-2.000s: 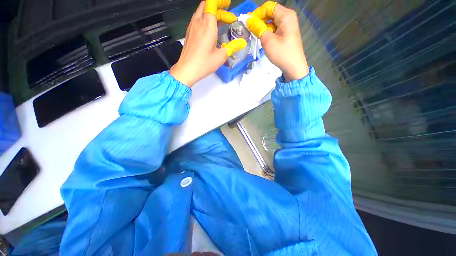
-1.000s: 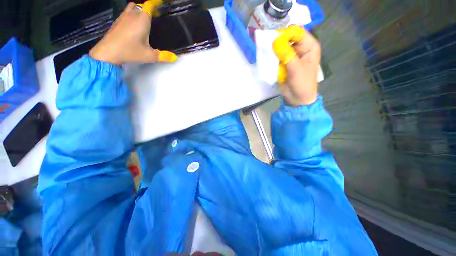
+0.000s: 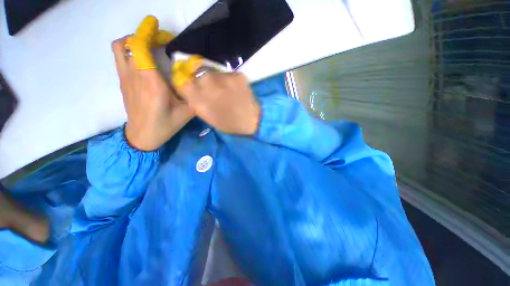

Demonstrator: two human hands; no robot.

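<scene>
A glossy black phone screen assembly (image 3: 237,31) lies tilted at the top centre, with bright reflections at its lower edge. My left hand (image 3: 146,92) wears yellow finger cots and grips it at its left corner; the thumb is hidden behind my right hand. My right hand (image 3: 223,100), blurred, has yellow cots and a silvery ring. It is closed on a small white wipe (image 3: 180,56) at the near left edge of the screen assembly. The fingertips of my two hands are close together.
The white bench top (image 3: 61,84) runs behind my hands. Another black panel (image 3: 31,12) lies at the upper left, and part of a dark one (image 3: 5,103) shows at the left edge. Another person's hand (image 3: 28,220) is at the lower left. A dark ribbed surface is at the right.
Both hands have come together nearer my body. My left hand now has a black screen assembly; my right hand moved left from the blue bin with the white wipe. The view has shifted.
</scene>
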